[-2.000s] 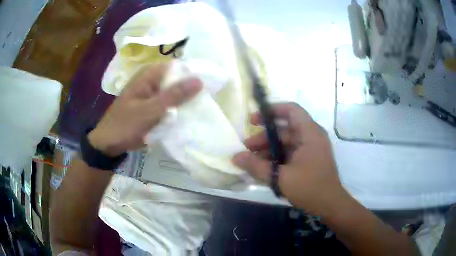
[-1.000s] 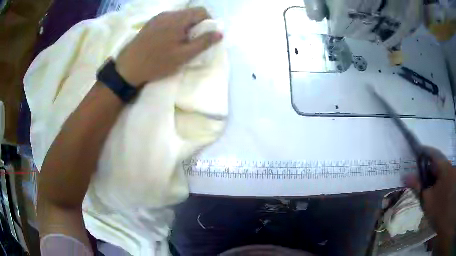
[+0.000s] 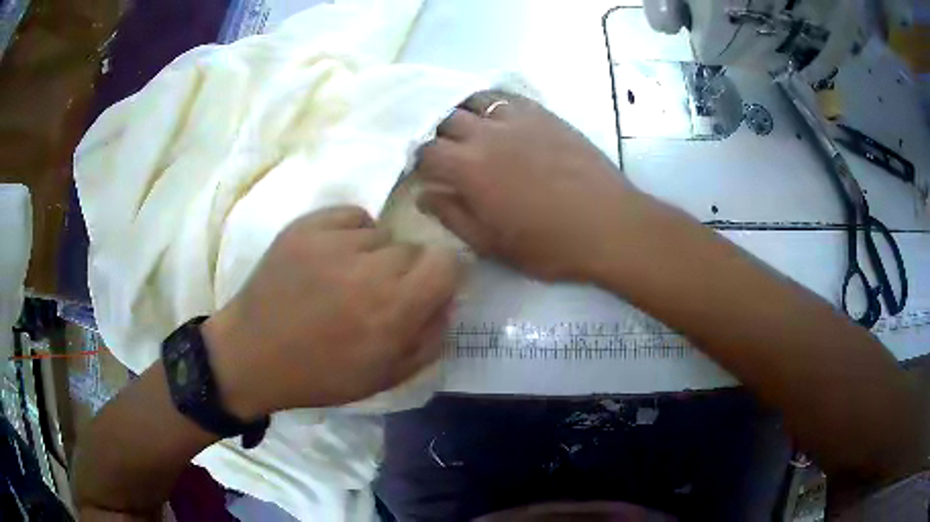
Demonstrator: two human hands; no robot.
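The cream garment piece [image 3: 153,194] lies bunched over the left of the machine table and hangs past its front edge. My left hand [image 3: 331,306], with a dark wristband, grips the cloth near its right edge. My right hand [image 3: 520,184], with a ring, holds the cloth's edge just above and to the right; its fingertips are partly hidden in the folds. The fabric scissors [image 3: 844,178] lie on the table at the right, black handles toward me, out of my hands.
The white sewing machine head [image 3: 765,25] stands at the upper right, above the shiny needle plate [image 3: 663,99]. Black thread snips [image 3: 877,153] lie right of the scissors. A printed ruler [image 3: 571,342] runs along the front edge. A purple surface [image 3: 133,71] shows at the upper left.
My right hand has put down the scissors at the right and moved left onto the cloth. My left hand has come down and toward me to the cloth's right edge.
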